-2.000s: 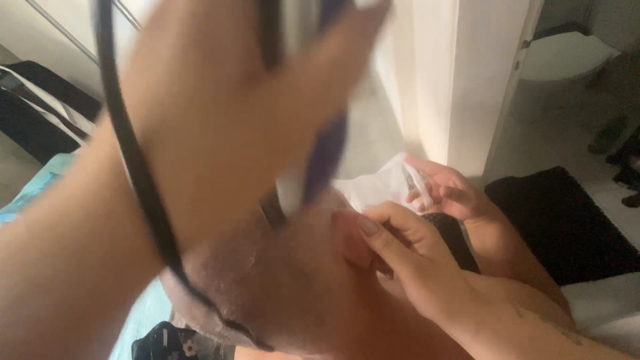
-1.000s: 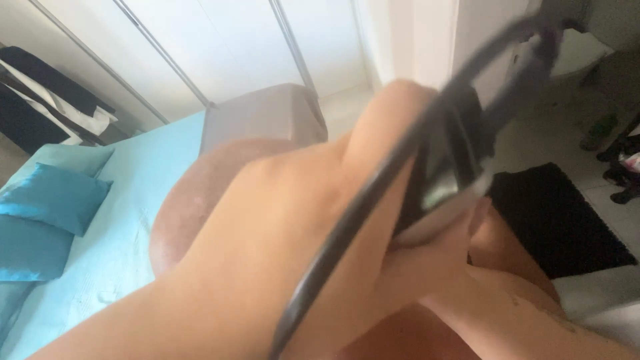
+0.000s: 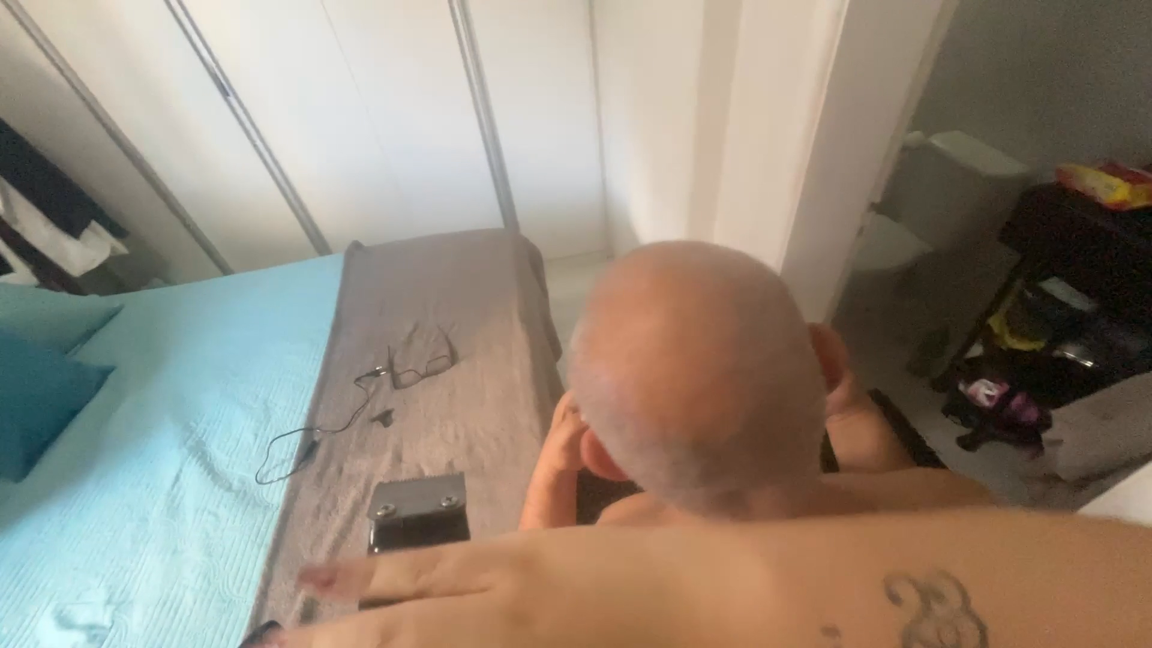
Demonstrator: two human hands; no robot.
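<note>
My right hand [image 3: 468, 585] reaches in from the right along the bottom edge, palm side hidden, fingers extended to the left. Just beyond its fingers is a hair clipper [image 3: 418, 513], its toothed metal blade with two screws pointing up; its body is hidden behind the hand, so I cannot tell which hand holds it. My left hand is not visible. In front of my forearm is the back of a person's closely cropped head [image 3: 693, 378], with the person's hands [image 3: 562, 441] raised on both sides near the ears.
Eyeglasses [image 3: 423, 369], a thin cable [image 3: 337, 430] and a small dark piece [image 3: 383, 418] lie on a grey-brown cover [image 3: 432, 279] over the blue bedspread [image 3: 207, 333]. White sliding doors stand behind. On the right are a doorway, a toilet [image 3: 954, 198] and a dark shelf with various items.
The large hand and black cord that crossed in front of the person's head are away from it, uncovering the head. My right arm now stretches leftward across the bottom.
</note>
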